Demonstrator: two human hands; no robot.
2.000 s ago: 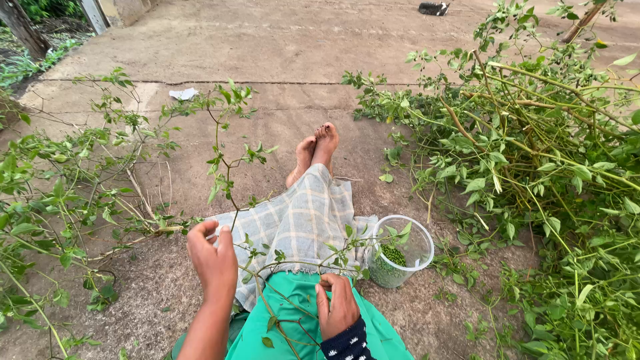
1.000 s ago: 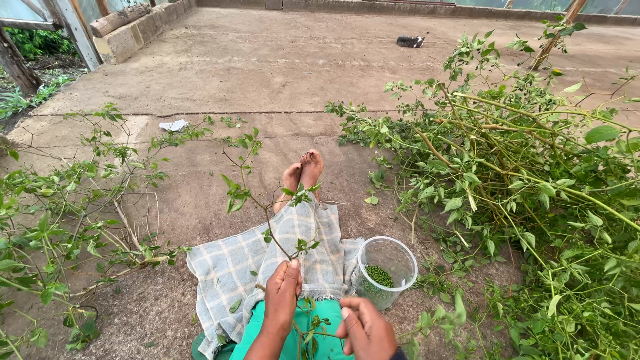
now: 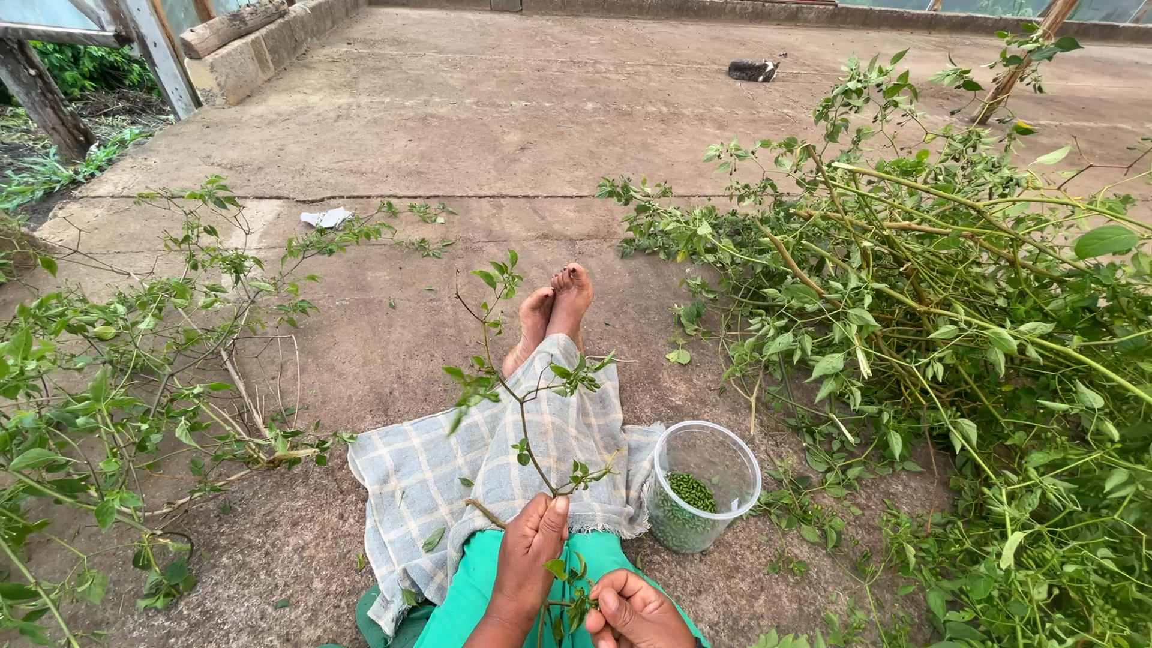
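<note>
My left hand (image 3: 531,553) grips the stem of a thin leafy branch (image 3: 524,427) that rises above my lap. Lower down, the fingertips of my right hand (image 3: 633,610) pinch at small leaves or pods on the same branch; which of these is too small to tell. A checked grey cloth (image 3: 423,472) covers my legs over green clothing. Just right of the cloth stands a clear plastic tub (image 3: 688,531), partly filled with small green pods or fruits (image 3: 691,492).
A large heap of cut leafy branches (image 3: 972,342) lies to the right, and more branches (image 3: 117,405) lie at the left. My bare feet (image 3: 551,310) stretch ahead. A white scrap (image 3: 326,218) and a black-and-white animal, perhaps a cat (image 3: 752,70), are farther off on the ground.
Two seconds ago my hands were farther apart; now both are close together at the branch. My right hand has come in to its lower leaves since a second ago. The view has tilted up.
</note>
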